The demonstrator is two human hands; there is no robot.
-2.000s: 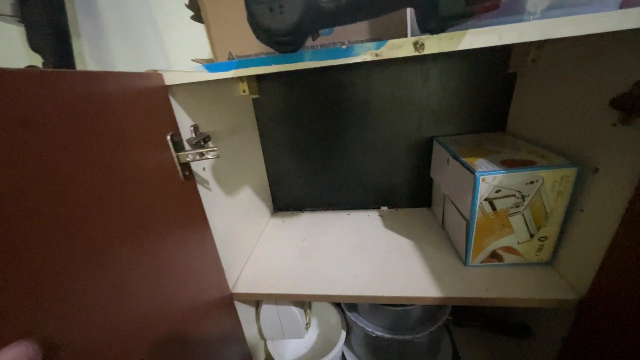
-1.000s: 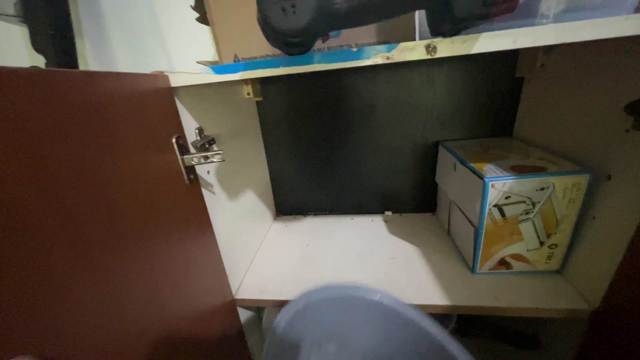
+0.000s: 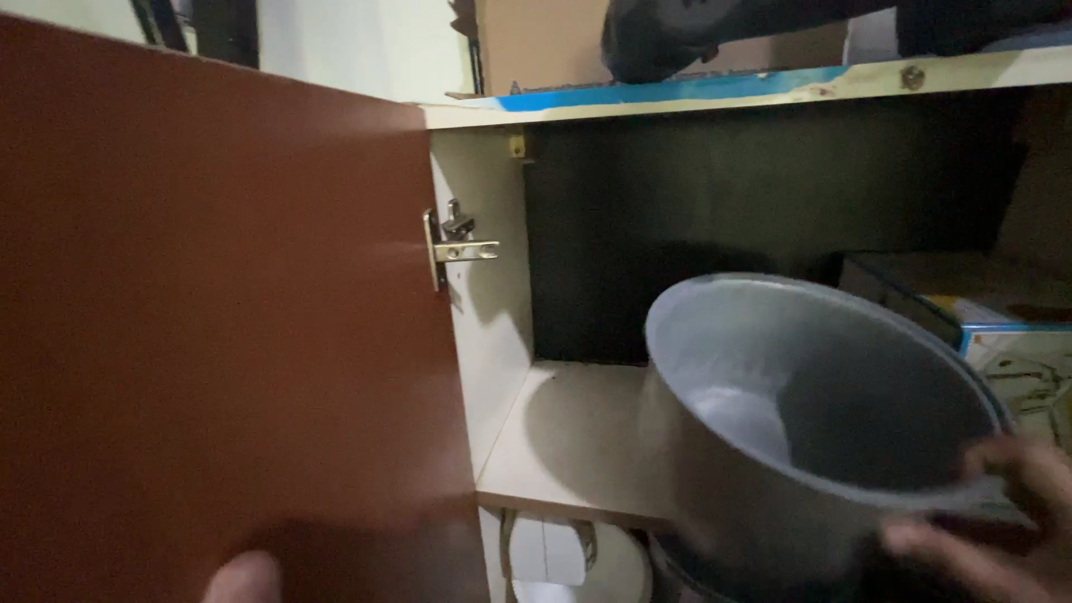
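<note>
My right hand (image 3: 997, 511) grips the rim of a grey metal pot (image 3: 754, 469) at the lower right; the hand is blurred. Tilted with its mouth toward me, the pot is in front of the cabinet's middle shelf (image 3: 578, 427), and I see down to its inner base. Of my left hand (image 3: 243, 578) only a fingertip shows at the bottom edge, by the open reddish-brown cabinet door (image 3: 226, 318); whether it touches the door I cannot tell.
A printed cardboard box (image 3: 1022, 352) is on the shelf's right side, partly behind the pot. A metal hinge (image 3: 456, 249) sticks out at the left wall. Below are a white container (image 3: 615, 569) and a dark round vessel (image 3: 678, 578). Dark items and a cardboard box (image 3: 544, 46) occupy the upper shelf.
The grey pot has come up from the bottom of the view to before the middle shelf, with my right hand now visible on its rim. The view has shifted left.
</note>
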